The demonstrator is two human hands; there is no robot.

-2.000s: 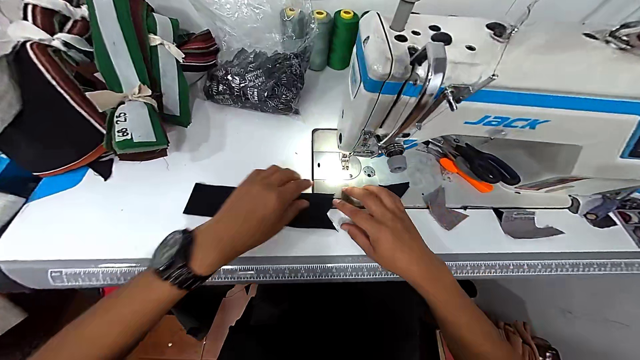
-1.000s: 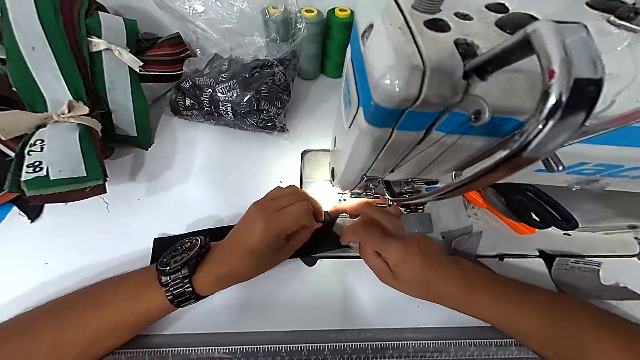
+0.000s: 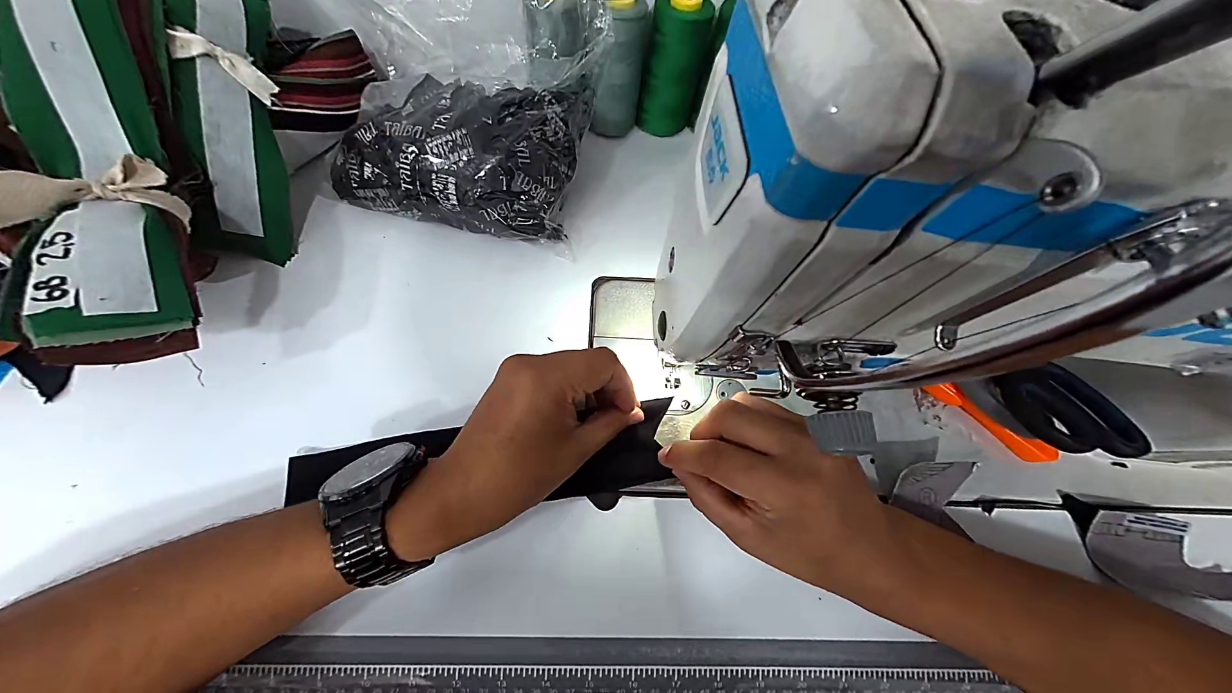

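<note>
A strip of black fabric (image 3: 616,462) lies on the white table, its right end by the needle plate (image 3: 688,395) of a Jack sewing machine (image 3: 818,144). My left hand (image 3: 539,433), a black watch on its wrist, pinches the strip's upper edge near that end between thumb and fingers. At the strip's right end, my right hand (image 3: 770,472) has its thumb and index finger together at the corner, apparently pinching it. The machine's lamp lights the spot just above both hands. The underside of the strip is hidden.
Tied bundles of green and brown fabric (image 3: 106,260) stand at the left. A plastic bag of black printed labels (image 3: 462,159) and thread cones (image 3: 677,67) are at the back. Orange-and-black scissors (image 3: 1068,409) and grey scraps (image 3: 1145,549) lie right. A ruler (image 3: 597,679) runs along the front edge.
The view has moved in closer to the machine. The black strip's right end, at the presser foot a second ago, now shows left of it, and my hands have drawn slightly apart.
</note>
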